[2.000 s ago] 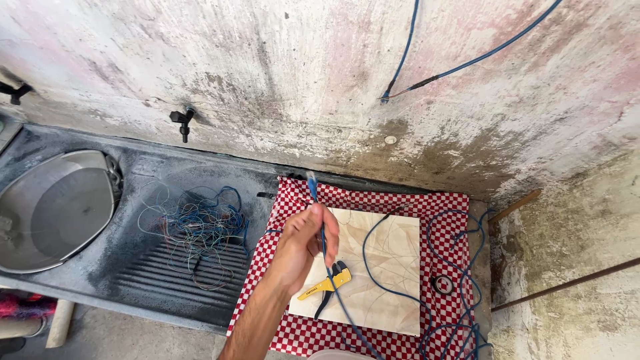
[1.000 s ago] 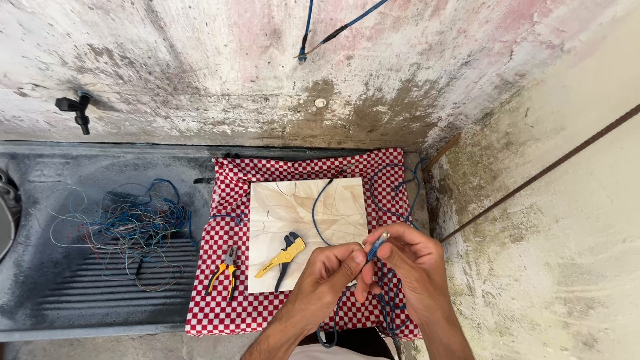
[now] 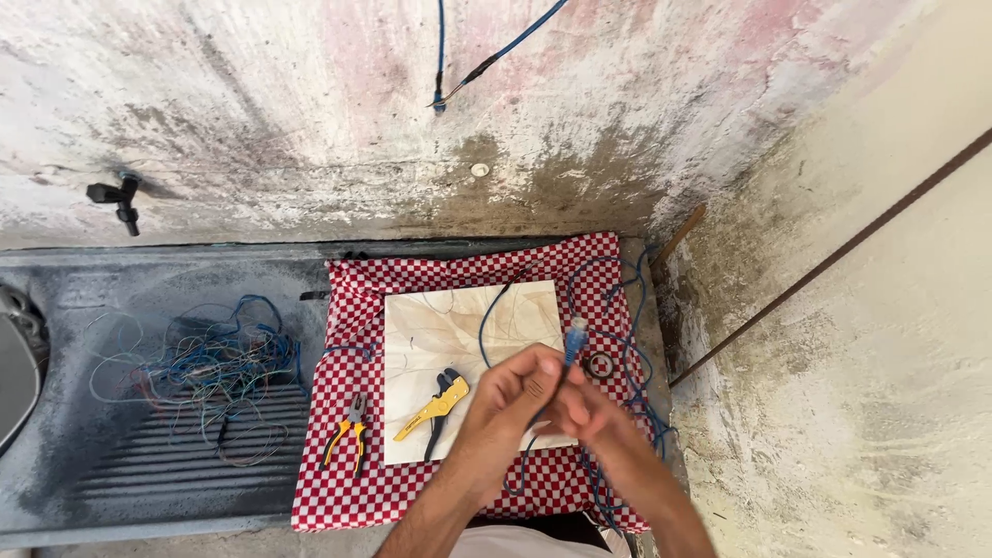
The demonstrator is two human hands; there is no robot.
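My left hand (image 3: pixel 515 399) pinches a blue network cable between thumb and finger, just below its blue-booted clear plug (image 3: pixel 576 338), which points up. Close beside it, my right hand (image 3: pixel 601 422) is blurred, with its fingers near the cable below the plug; whether they grip it is unclear. Under the hands lies a pale patterned tile (image 3: pixel 418 333) on a red and white checked cloth (image 3: pixel 353 310). A yellow and black wire stripper (image 3: pixel 436 407) rests on the tile. Left of the tile, on the cloth, are combination pliers (image 3: pixel 349 434) with yellow and black handles.
A tangle of thin wires (image 3: pixel 240 356) lies on the ribbed grey washboard sink (image 3: pixel 155 473). A black tap (image 3: pixel 122 200) juts from the wall. Blue cables (image 3: pixel 480 70) hang above. Black tape (image 3: pixel 599 364) and loops of blue cable (image 3: pixel 639 310) are on the cloth's right side.
Two seconds ago one hand held the cable up over the tile, with no second hand in view. One second ago both hands were at the plug. The view has shifted right since the first frame.
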